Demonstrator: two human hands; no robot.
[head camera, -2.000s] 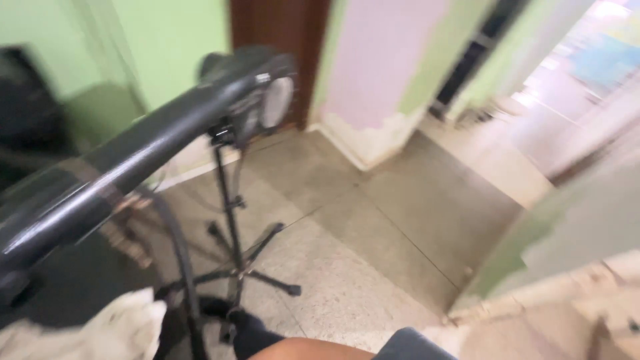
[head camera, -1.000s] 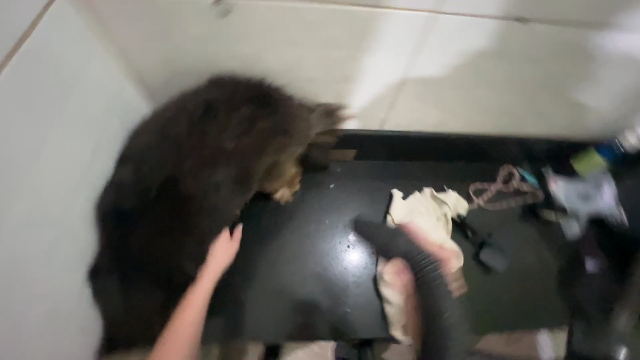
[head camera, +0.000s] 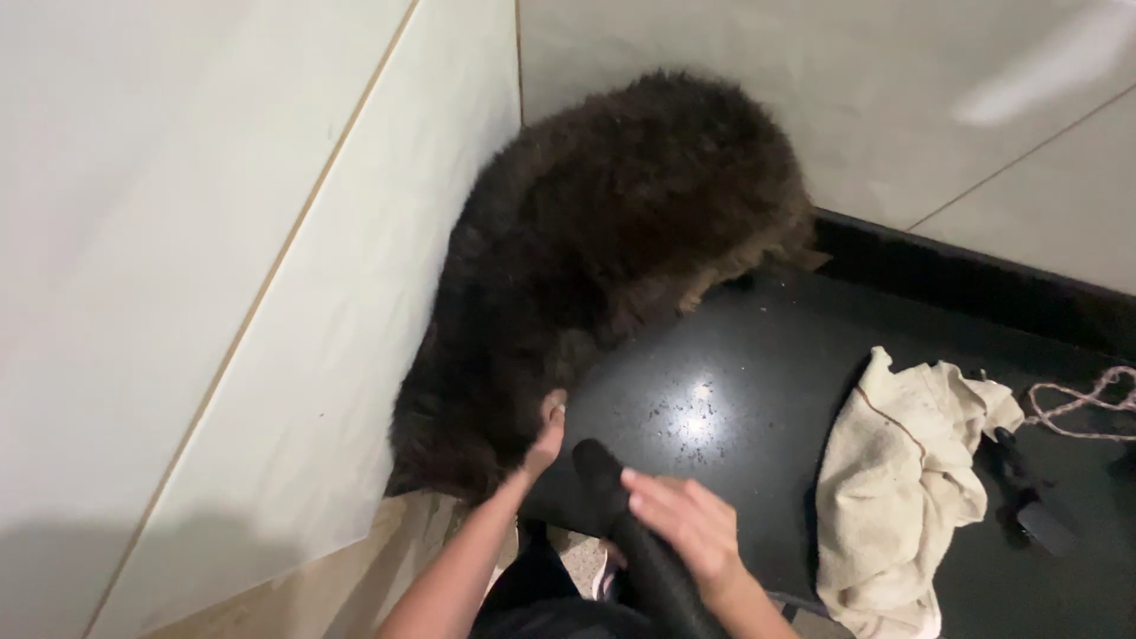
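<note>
A dark long-haired animal (head camera: 612, 213) lies curled on the black tabletop (head camera: 763, 373), against the corner of the walls; its head cannot be made out clearly. My left hand (head camera: 548, 430) touches the fur at its lower right side, fingers partly hidden in the coat. Beneath my right hand (head camera: 688, 524) is a black ribbed hose (head camera: 652, 555), its rounded end close to the animal and pointing up and left. The fingers of my right hand lie along the hose; the thumb is hidden, so a full grip cannot be confirmed.
A crumpled cream towel (head camera: 896, 497) lies on the tabletop to the right. Beyond it are a black tool (head camera: 1021, 488), perhaps a brush or clipper, and a pinkish looped cord (head camera: 1087, 404). Pale panelled walls (head camera: 311, 293) rise at the left and back.
The view has swung from the floor and a black stand to the tabletop. Since one second ago, my right hand and the hose have come nearer to my left hand, which stays at the animal.
</note>
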